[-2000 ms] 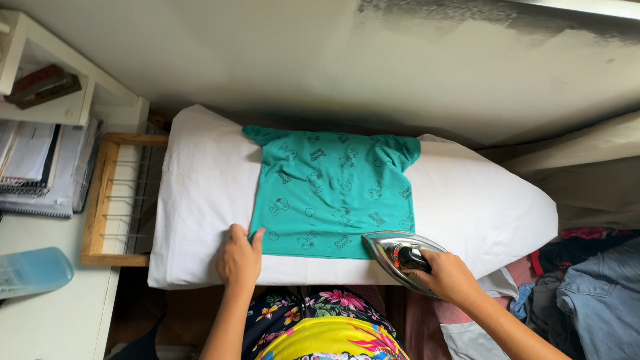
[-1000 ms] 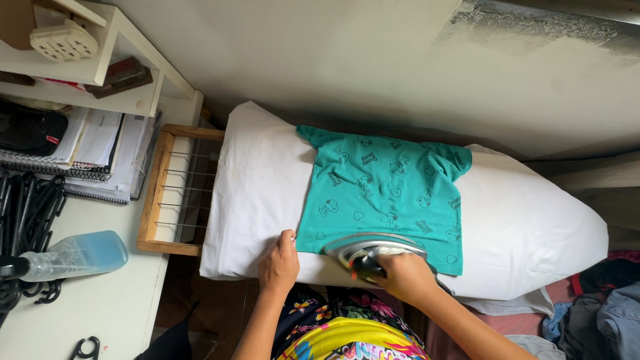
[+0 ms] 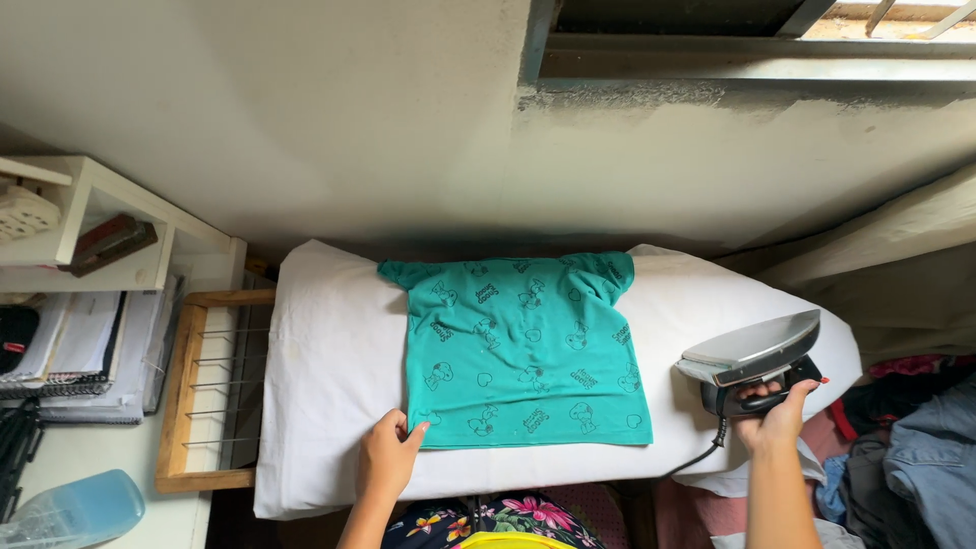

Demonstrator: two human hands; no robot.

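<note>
A teal T-shirt with a dark cartoon print (image 3: 526, 358) lies face up on the white-covered ironing board (image 3: 328, 358), with a few creases across its front. My left hand (image 3: 387, 450) pinches the shirt's lower left hem corner between thumb and fingers. To the right of the shirt, my right hand (image 3: 774, 415) grips the handle of an electric iron (image 3: 751, 347). The iron is tipped on its side, its metal soleplate facing away from me, off the shirt. A black cord hangs from its rear.
On the left, a wooden frame with wire bars (image 3: 183, 389) adjoins a white desk holding notebooks (image 3: 76, 343) and a blue spray bottle (image 3: 84, 507). Piled clothes (image 3: 907, 435) lie at the right. A wall runs behind the board, below a window frame (image 3: 732, 57).
My right hand has taken the iron off the shirt's lower hem to the right and tipped it up. My left hand remains near the lower left corner. The view has shifted.
</note>
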